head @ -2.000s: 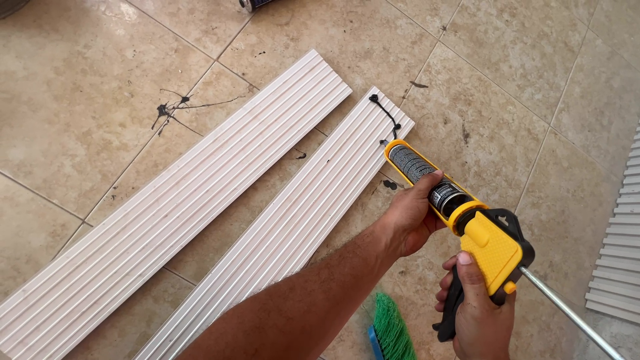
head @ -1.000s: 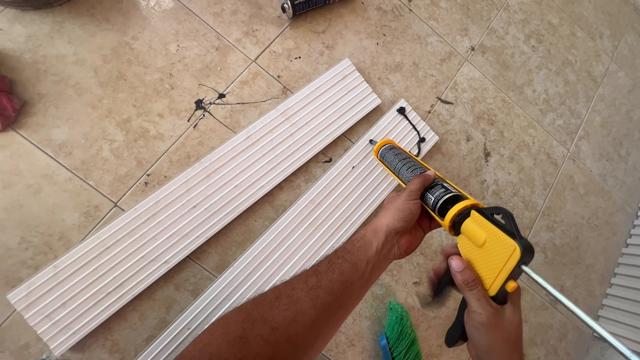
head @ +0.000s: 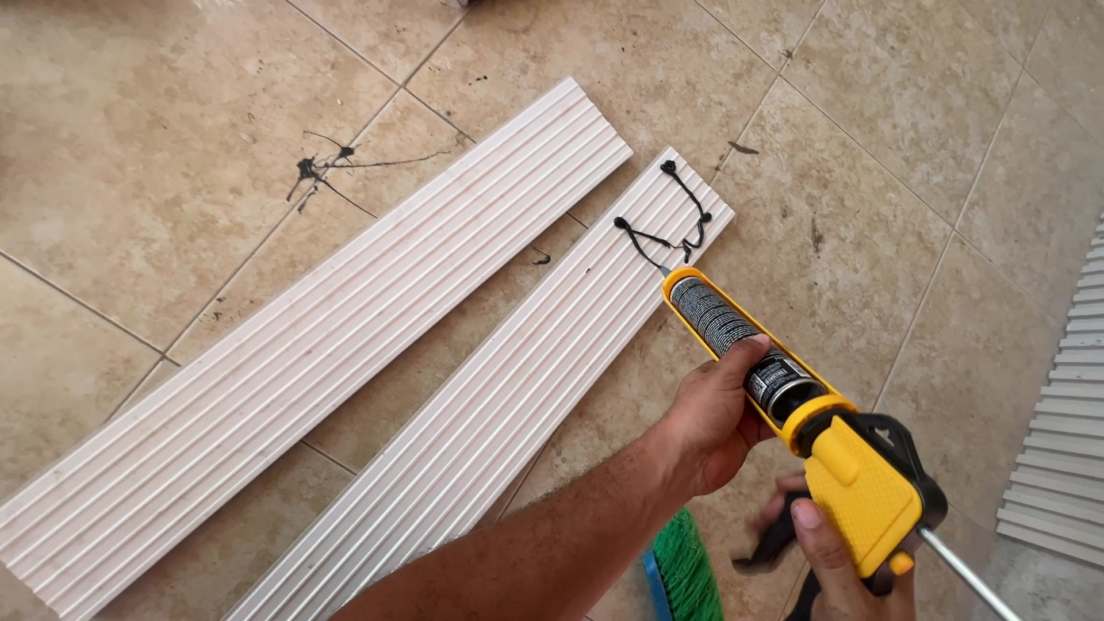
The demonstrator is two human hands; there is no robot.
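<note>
My left hand (head: pixel 720 418) grips the barrel of a yellow and black caulking gun (head: pixel 862 492), around its dark adhesive cartridge (head: pixel 711 315). At the rear, my right hand (head: pixel 832 552) holds the handle; its fingers are blurred at the black trigger. The nozzle tip meets a ribbed white panel strip (head: pixel 509 371) near its upper end. A bead of black adhesive (head: pixel 642 237) runs from the nozzle into a crooked line across the ribs. A wider ribbed strip (head: pixel 345 319) lies beside it on the left, with floor showing between the two.
Beige floor tiles (head: pixel 862 285) lie under everything, with black smears (head: pixel 323 168) at the upper left. A green-bristled brush (head: pixel 686 565) with a blue body is below my left wrist. More ribbed panelling (head: pixel 1061 440) stands or lies at the right edge; which is unclear.
More black adhesive now lies on the narrower strip, with a second stretch reaching toward its left edge. The nozzle, over the left part of that strip a second ago, is now at its right side.
</note>
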